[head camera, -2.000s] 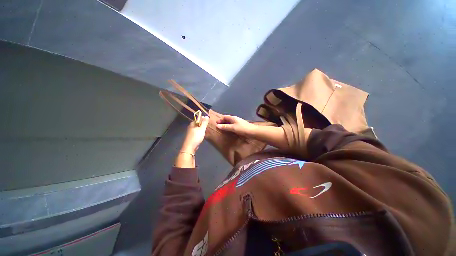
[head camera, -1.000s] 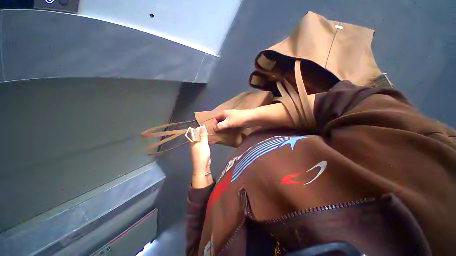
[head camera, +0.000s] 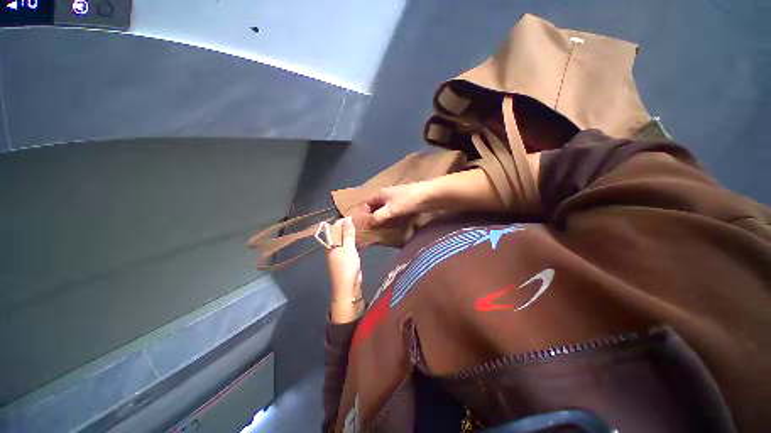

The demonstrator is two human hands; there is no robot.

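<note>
A small brown handbag (head camera: 393, 182) with thin looped handles (head camera: 287, 241) is between my hands in front of my body. My left hand (head camera: 344, 264) grips its handle end, beside a small pale angular piece (head camera: 325, 235) that looks like hardware. My right hand (head camera: 396, 204) holds the bag's side, fingers partly hidden. A larger tan tote (head camera: 596, 80) hangs by flat straps (head camera: 510, 165) on my right forearm, its dark mouth open towards the small bag.
A grey metal elevator door (head camera: 144, 211) is at left, framed by grey tile (head camera: 194, 93). A dark call panel (head camera: 84, 12) with lit signs is at top left. A pale board (head camera: 228, 402) stands at the bottom. Grey floor (head camera: 702, 51) extends at upper right.
The view has shifted, bringing the call panel into sight. The small bag's handles have swung lower and its body has turned. In the last second, the hands have barely moved.
</note>
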